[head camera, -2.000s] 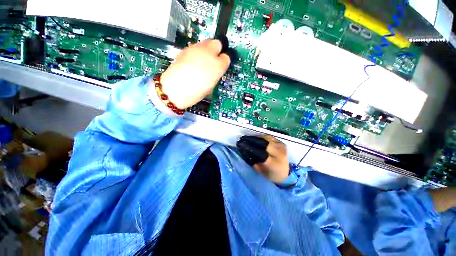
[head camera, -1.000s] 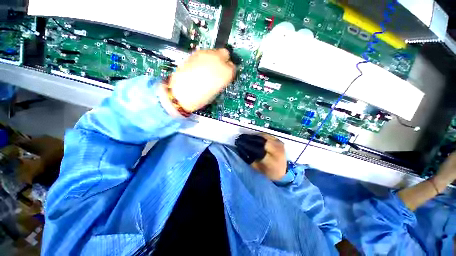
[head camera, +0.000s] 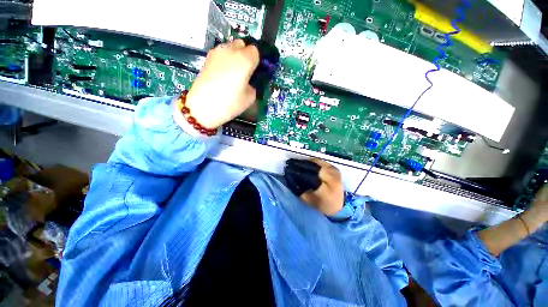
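Note:
The large green circuit board (head camera: 345, 129) lies on the line in front of me. My left hand (head camera: 231, 81), with a red bead bracelet, is over the board's left edge beside a dark gap. Its fingers wear black covers and point away from me; the fingertips and anything between them cannot be made out. My right hand (head camera: 315, 184) rests curled at the near metal rail (head camera: 384, 180), with black covers on its fingers. Its palm side is hidden, so whether it holds parts cannot be told. A long pale heatsink (head camera: 408, 81) stands on the board.
Another green board (head camera: 108, 63) with a large pale heatsink (head camera: 126, 21) lies at the left. A coiled blue cord (head camera: 443, 51) runs over the board to my right wrist. Another person's forearm (head camera: 511, 235) is at the right edge. Cardboard boxes (head camera: 57, 180) are below left.
My left hand has moved from the board's parts slightly left and up, and its black finger covers show more. My right hand stays at the rail. The other person's arm has reached up toward the line.

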